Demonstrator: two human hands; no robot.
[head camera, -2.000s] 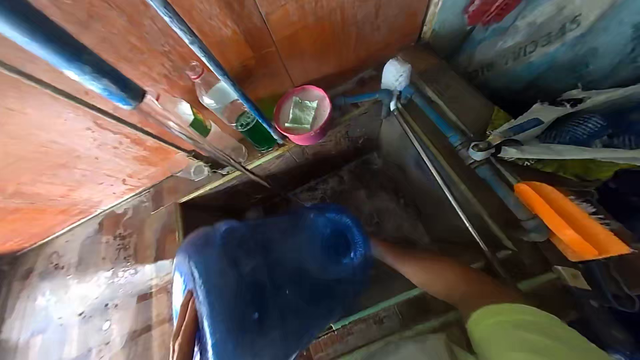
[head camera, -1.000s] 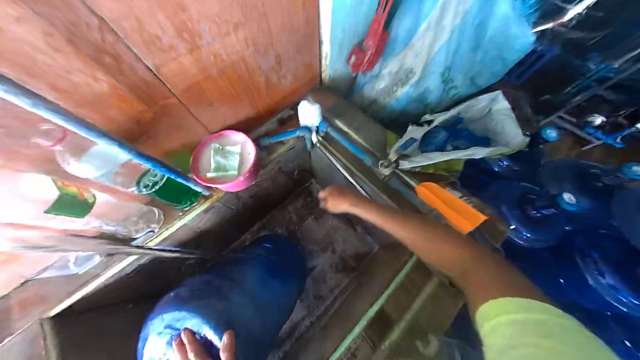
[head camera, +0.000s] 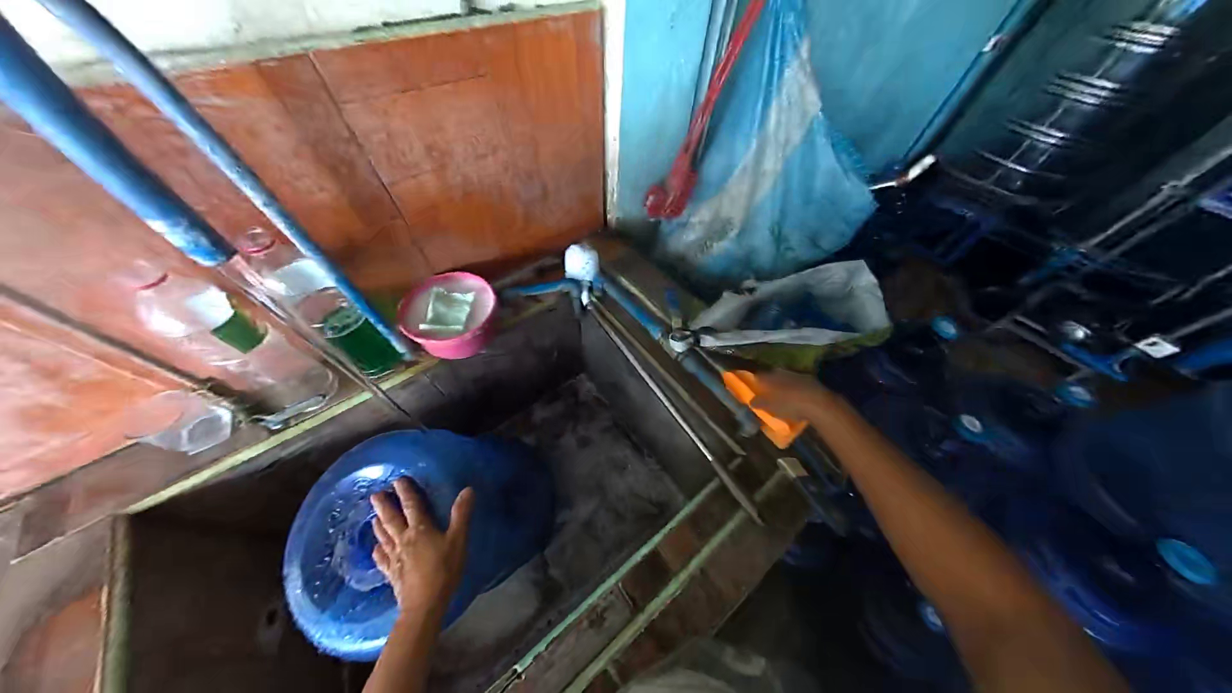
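A large translucent blue water jug (head camera: 500, 481) lies on its side in a dark tiled basin (head camera: 616, 462), its wet round base towards me. My left hand (head camera: 419, 544) rests on that base with its fingers apart. Over the basin's right wall, my right hand (head camera: 794, 397) is at an orange plastic brush or scoop (head camera: 765, 409); blur hides how the fingers sit on it. A pink tub (head camera: 462, 342) with a pale green packet (head camera: 448, 310) in it stands on the back ledge, beside a clear bottle of green liquid (head camera: 361, 337).
Blue pipes (head camera: 144, 144) slant down at the left, and a thin metal rod (head camera: 674, 414) leans over the right wall. A white-rimmed bag (head camera: 837, 298) sits beyond the tap pipe (head camera: 626, 303). Several blue jugs (head camera: 1107, 568) fill the right side. A blue plastic sheet (head camera: 770, 154) hangs behind.
The jug's base has turned up towards me, and my left hand has moved onto it. My right hand has gone from above the basin to the orange tool. The view has swung right.
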